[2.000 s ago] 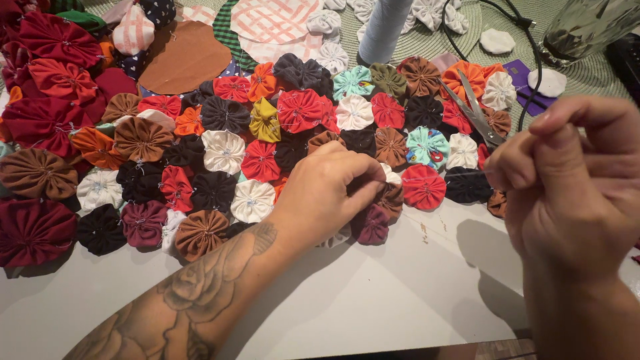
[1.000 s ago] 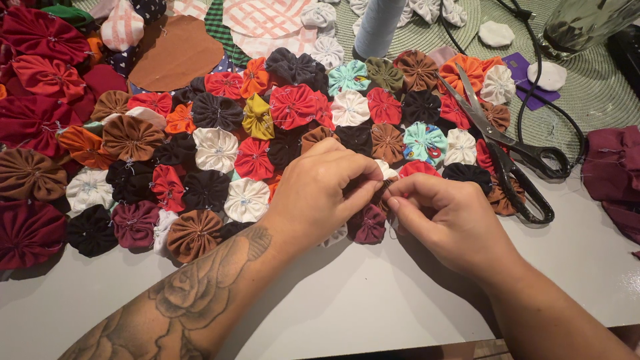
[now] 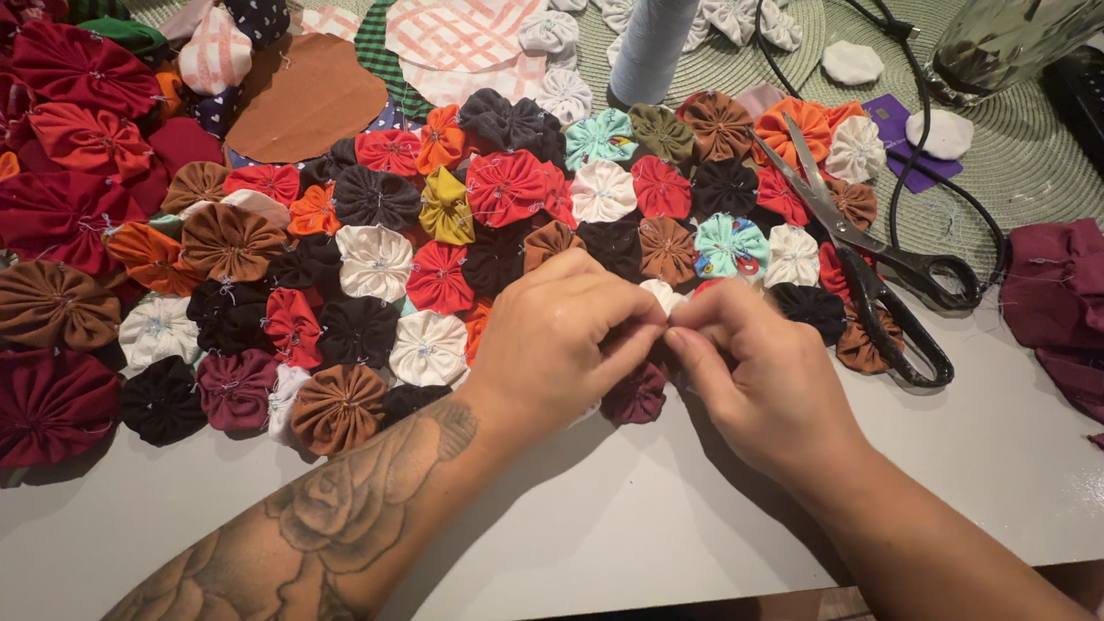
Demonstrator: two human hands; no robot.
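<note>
Gathered fabric yo-yos in many colours lie joined in a patchwork [image 3: 373, 263] across the white table. My left hand [image 3: 561, 336] pinches the patchwork's lower edge, fingertips beside a white yo-yo [image 3: 662, 295]. Thumb and forefinger of my right hand [image 3: 759, 371] are pinched together at the same spot, touching the left fingertips; whether they hold a needle or thread is too small to tell. A maroon yo-yo [image 3: 634, 394] hangs just below the fingertips. Scissors [image 3: 849, 233] with black handles lie partly spread on the patchwork's right end.
Behind the patchwork stand a light blue thread cone [image 3: 653, 52] and, at the far right, a clear glass [image 3: 1005, 43]. A black cable [image 3: 927, 112] curls near a purple card [image 3: 918, 155]. Brown cloth [image 3: 306, 95] lies at the back left, maroon fabric [image 3: 1054, 302] at the right edge.
Two seconds ago my right hand was raised at the right, in front of the scissors' handles; it has come down and left to meet my left hand, which has stayed at the patchwork's edge.
</note>
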